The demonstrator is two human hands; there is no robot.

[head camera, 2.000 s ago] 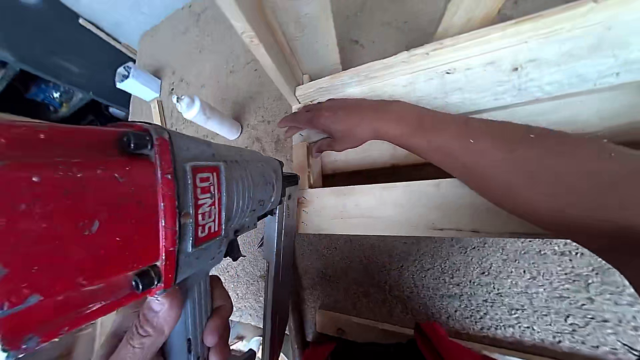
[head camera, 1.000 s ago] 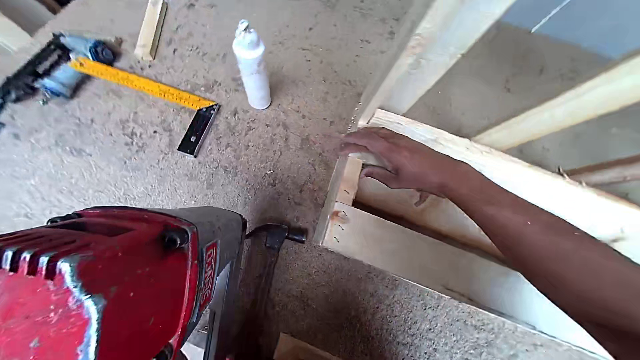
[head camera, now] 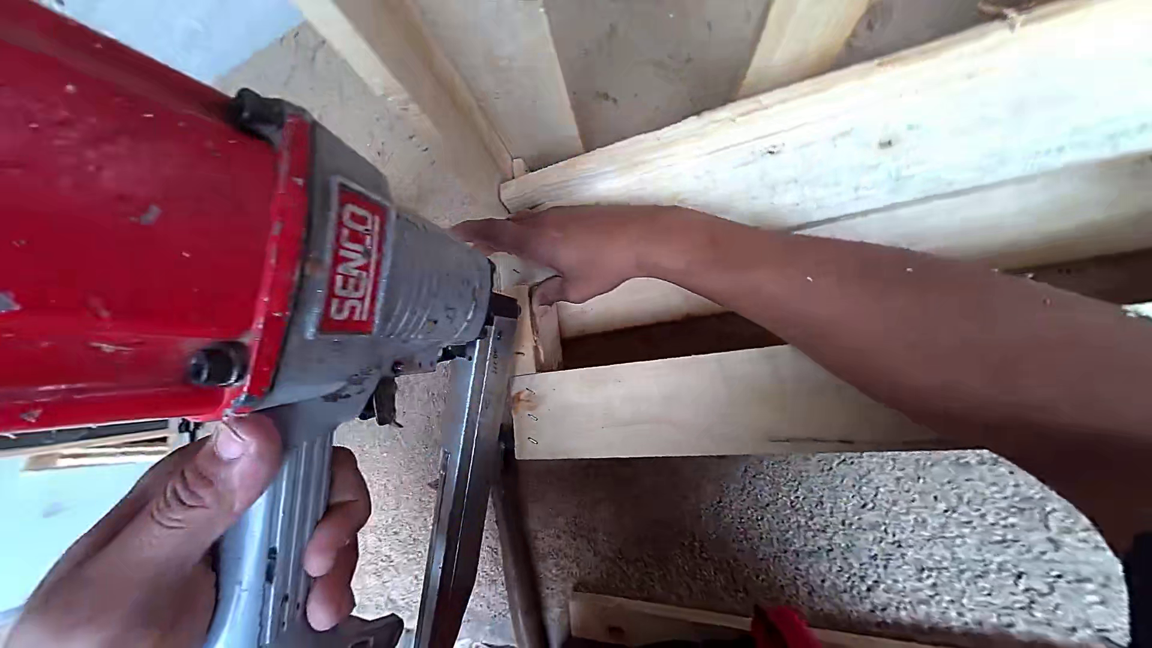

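A red and grey Senco pneumatic nailer (head camera: 360, 261) fills the left side, its nose beside the corner of a wooden frame. Its handle is in my left hand (head camera: 207, 522), thumb on the near side and fingers wrapped round. The metal magazine (head camera: 468, 477) slants down from the nose. My right hand (head camera: 576, 252) grips the frame's end, thumb against the inner side of a short end block (head camera: 544, 333) and fingers over the far side; the fingertips are partly hidden behind the nailer. The near board (head camera: 666, 405) of the frame shows several fasteners at its end.
Upright boards (head camera: 423, 81) meet the frame at its far corner. A dark shaft (head camera: 522, 549) lies on the rough concrete floor beside the magazine. Another board (head camera: 648, 616) and a red object (head camera: 783, 625) show at the bottom edge.
The nailer has come up into fuller view, with my left hand on its handle visible again. My right hand stays on the frame's end. The view has swung away from the bottle and square.
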